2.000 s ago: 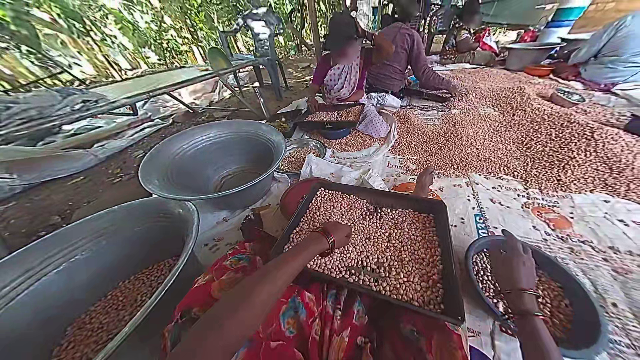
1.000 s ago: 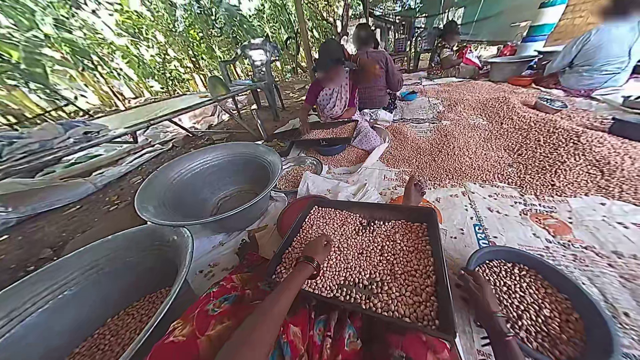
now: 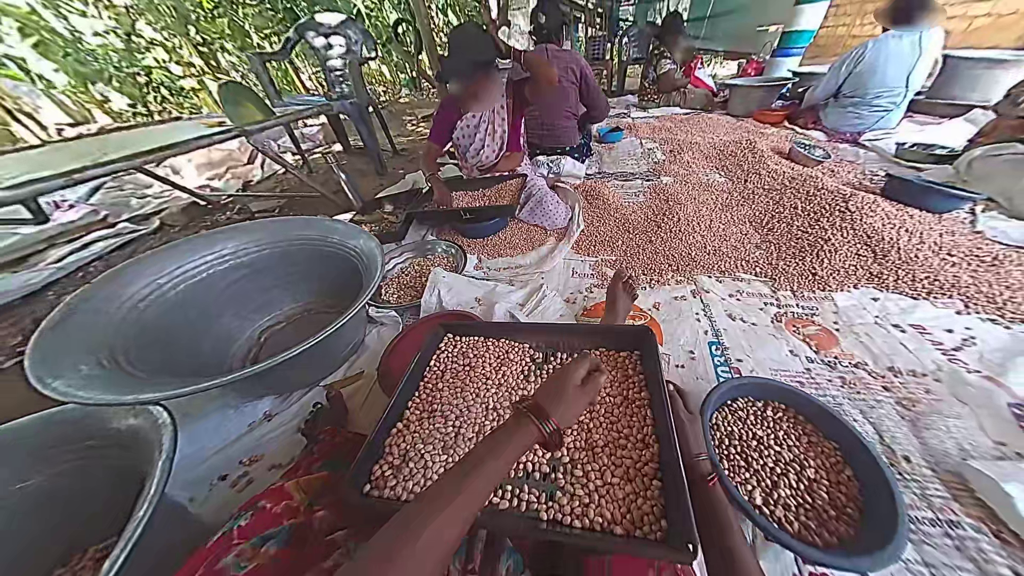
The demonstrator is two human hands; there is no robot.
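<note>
A black slotted tray of pinkish-brown nuts or seeds lies tilted before me, over my lap. Above its upper right part is my left hand, its fingers curled down near the nuts; whether it pinches any is hidden. Slots of the tray floor show around and below that hand. My right hand is against the outside of the tray's right wall, its fingers partly hidden, so its grip is unclear. Just right of it stands a dark plastic basin holding darker brown nuts.
Two large metal basins stand at my left. A reddish bowl and an orange one sit partly under the tray. Printed sacks cover the ground. A wide nut heap spreads beyond, with several people seated around it.
My right hand has moved left, from over the dark basin to the tray's right wall. My left hand has moved right across the tray, where more of the slotted floor shows.
</note>
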